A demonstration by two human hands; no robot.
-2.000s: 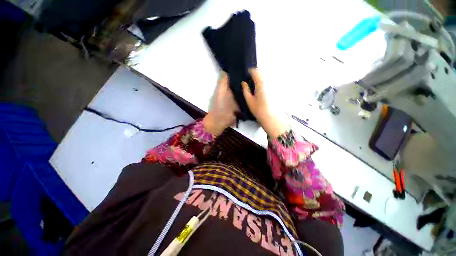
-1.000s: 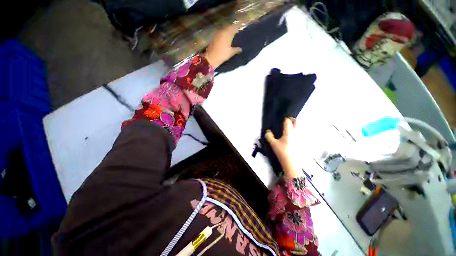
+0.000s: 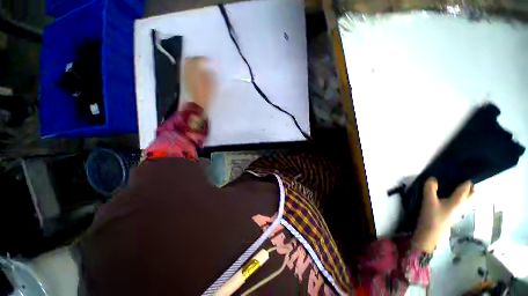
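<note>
A folded black garment panel [image 3: 469, 144] lies on the white table [image 3: 393, 75] at the right. My right hand [image 3: 443, 211] is on its near end, thumb and fingers closed around the cloth. A flat black cut piece [image 3: 168, 75] with a thin pale strip at its top lies on the white left shelf [image 3: 260, 34]. My left hand [image 3: 198, 81] is blurred, just right of this piece; whether its fingers hold the edge cannot be told.
A blue crate [image 3: 120, 69] with black pieces and white tags stands left of the shelf. A blue round bin [image 3: 107, 170] is below it. A black cord [image 3: 246, 60] crosses the shelf. Blurred machine parts [image 3: 469, 245] show at the lower right edge.
The view has swung left. My left hand has moved from the black cloth at the table's far edge to the left shelf, where a black piece now lies. My right hand stays on the folded panel.
</note>
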